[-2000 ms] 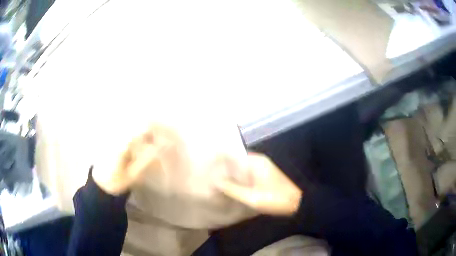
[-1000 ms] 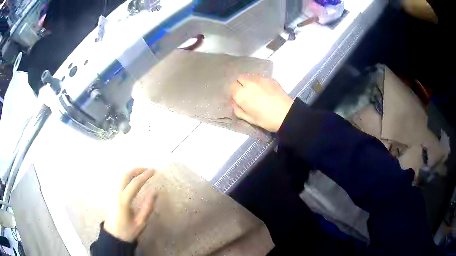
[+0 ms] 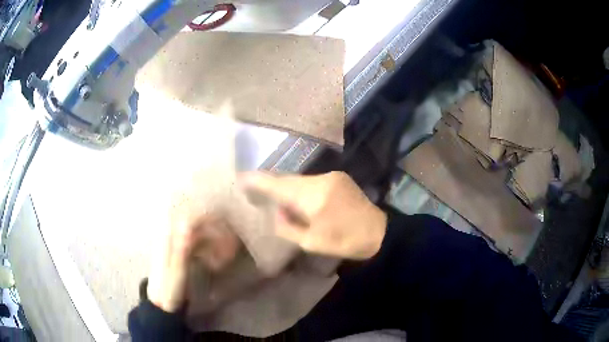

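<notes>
A brown flecked fabric panel [image 3: 280, 307] lies over the near table edge towards my lap. My right hand [image 3: 327, 214] is closed on a smaller pale cloth piece [image 3: 257, 237], which stands partly raised over that panel. My left hand [image 3: 193, 257] is at the panel's left part, blurred, with fingers curled; I cannot tell whether it grips cloth. A four-sided brown panel [image 3: 267, 83] lies flat under the machine arm, out of both hands. The sewing machine head [image 3: 100, 87] is at the upper left, its needle area washed out by glare.
A measuring tape [image 3: 400, 50] runs along the table's front edge. A bundle of brown cut pieces [image 3: 524, 127] lies at right below the table, over pale green cloth [image 3: 417, 197]. Another brown piece [image 3: 40, 267] lies at far left. A red-dark loop [image 3: 212, 17] is by the machine.
My right hand has left the four-sided panel and moved left and down, now holding a smaller piece. My left hand has shifted slightly right. The view has shifted, so the machine sits higher and further left.
</notes>
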